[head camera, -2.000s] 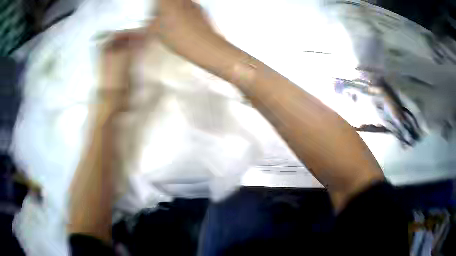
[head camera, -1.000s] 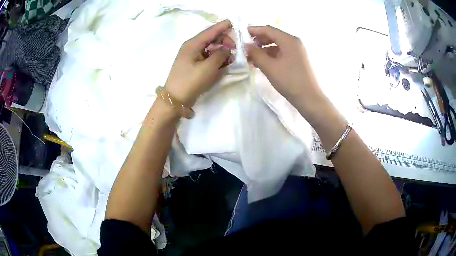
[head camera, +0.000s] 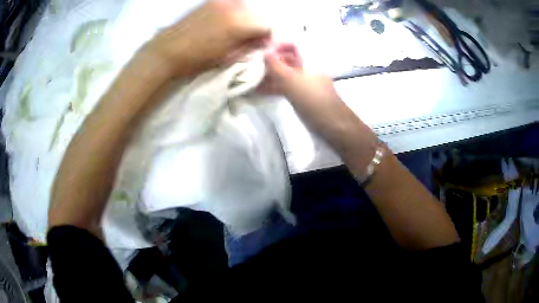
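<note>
The white garment is bunched on the table and hangs over its front edge; the image is blurred. My left hand grips its upper part, with the arm bent across the cloth. My right hand pinches the cloth just beside the left fingertips. The two hands are close together, near or touching. The exact hold of the fingers is blurred.
Black-handled shears lie at the upper right beside slim tools. A ragged dark strip and a printed ruler run along the white table. A yellow-framed stand with white strips is below right.
The view has shifted, so the shears and ruler sit higher and further left. My left hand has moved up over the cloth, its forearm now slanting across it. Both hands still hold the cloth.
</note>
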